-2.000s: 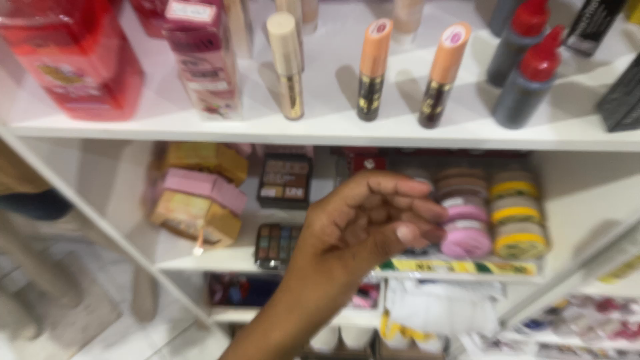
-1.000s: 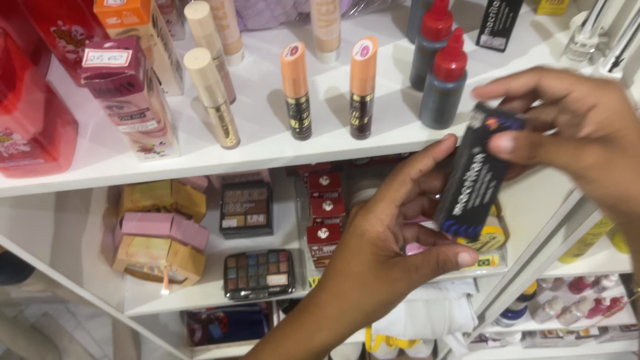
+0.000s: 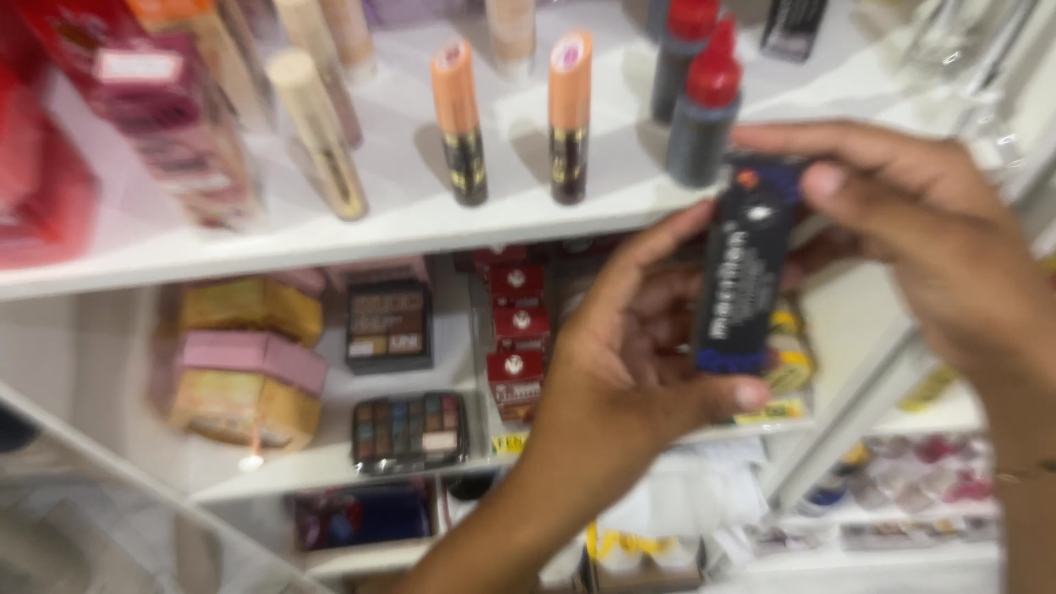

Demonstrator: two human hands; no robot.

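A slim black box with blue ends and printed writing [image 3: 747, 264] is held upright, slightly tilted, in front of the shelves. My left hand [image 3: 627, 355] cups its lower part, with the thumb under the bottom end and the fingers at its left side and behind. My right hand [image 3: 899, 198] holds the top end between thumb and forefinger; its other fingers are partly hidden. Just left of the box's top stands a grey bottle with a red nozzle cap [image 3: 705, 115]. Two orange-capped cosmetic tubes [image 3: 459, 124] stand farther left.
The upper white shelf edge [image 3: 330, 247] runs behind my hands. Pink and red boxes [image 3: 173, 132] stand on it at left. Below are yellow and pink cartons [image 3: 247, 363], an eyeshadow palette [image 3: 408, 431], a brown palette [image 3: 389, 324] and red boxes [image 3: 516, 375]. A slanted divider [image 3: 850, 412] is at right.
Two seconds ago one hand was visible with no box seen in it. A second ago both hands held the box lower and tilted; now it is more upright.
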